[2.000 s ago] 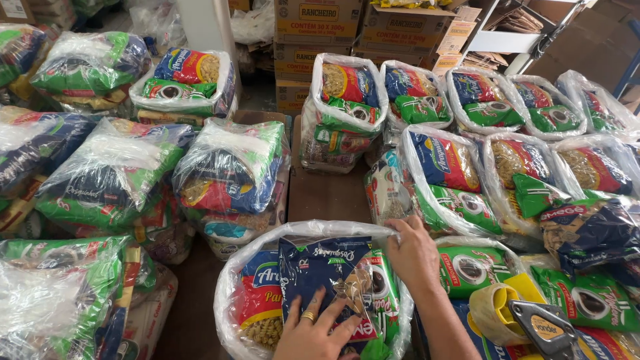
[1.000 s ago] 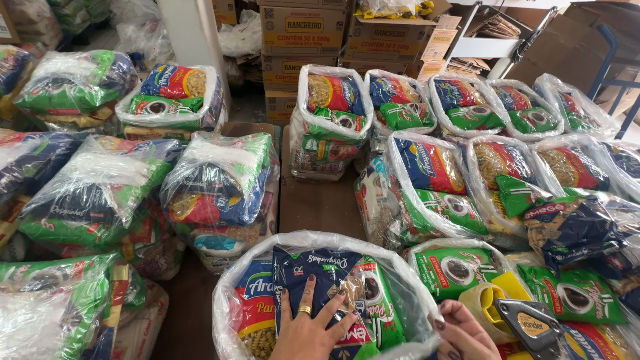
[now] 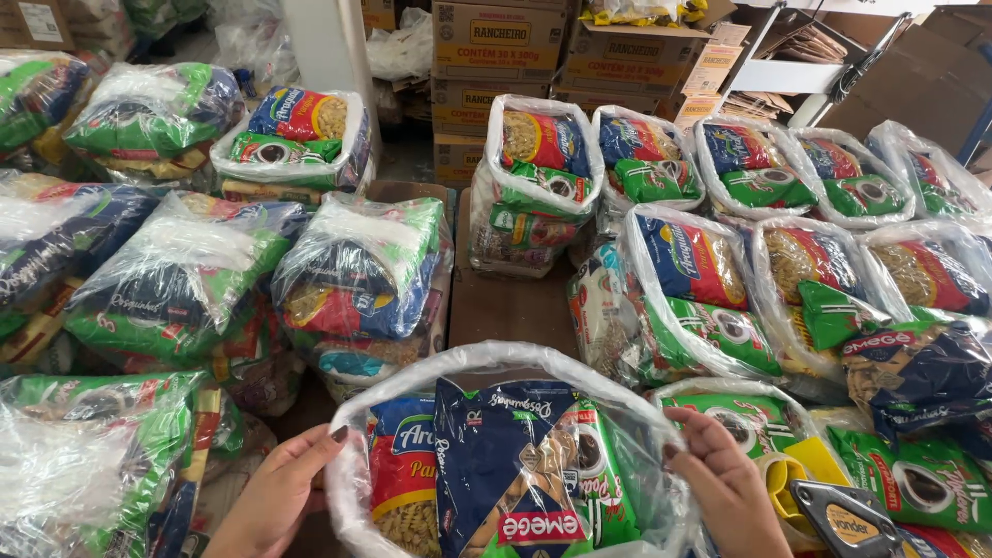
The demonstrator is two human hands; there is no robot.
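Observation:
A clear plastic bag (image 3: 511,358) with a rolled rim stands open at the bottom centre. In it a blue biscuit packet (image 3: 508,473) lies over a pasta packet (image 3: 403,465) and beside a green coffee packet (image 3: 608,480). My left hand (image 3: 291,473) pinches the rim on the left between thumb and fingers. On the right, my right hand (image 3: 717,473) pinches the opposite side of the rim. Just right of that hand, a Vonder tape dispenser (image 3: 845,519) with yellow tape rests on filled bags.
Closed, filled bags (image 3: 186,271) stand in rows at the left. Open filled bags (image 3: 690,271) line the right, one with a loose blue biscuit packet (image 3: 922,372) on top. Cardboard boxes (image 3: 496,46) are stacked behind, next to a white pillar (image 3: 329,46).
My left hand has moved from the blue biscuit packet to the left side of the bag's rim. My right hand has moved up along the rim's right side.

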